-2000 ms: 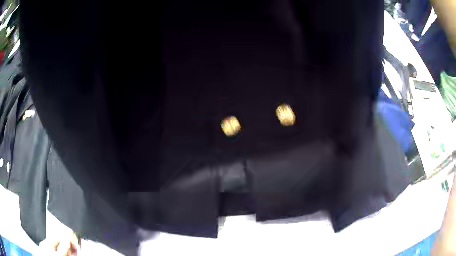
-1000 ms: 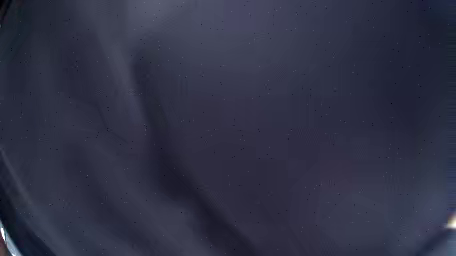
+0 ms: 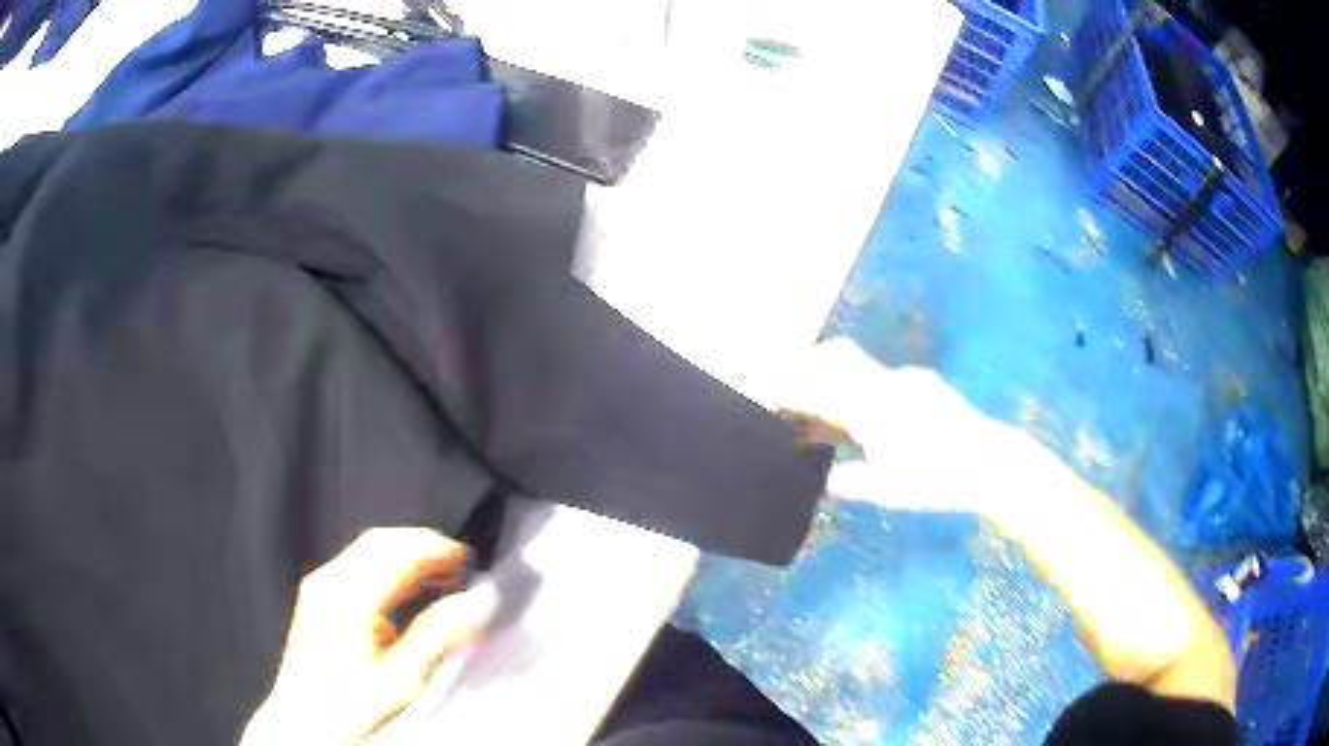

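Observation:
A black jacket (image 3: 190,437) lies over the white table, its matt outer cloth up. Its sleeve (image 3: 641,408) stretches right, with the cuff past the table's edge. My right hand (image 3: 911,430) holds the cuff's upper corner between its fingers; overexposure hides whether it holds anything else. My left hand (image 3: 365,627) is at the jacket's lower edge near the bottom, with thumb and index finger curled together on dark cloth. No buttons show on the jacket.
White table (image 3: 758,190) with its right edge running diagonally. Blue garments (image 3: 365,95) and a dark flat item (image 3: 583,124) lie behind the jacket. Blue baskets (image 3: 1166,146) stand on the littered blue floor (image 3: 1006,277); another basket (image 3: 1283,641) is at lower right.
The jacket front with two gold buttons, then dark cloth filling the view, has given way to a jacket lying with its sleeve stretched right. Both hands and the floor now show.

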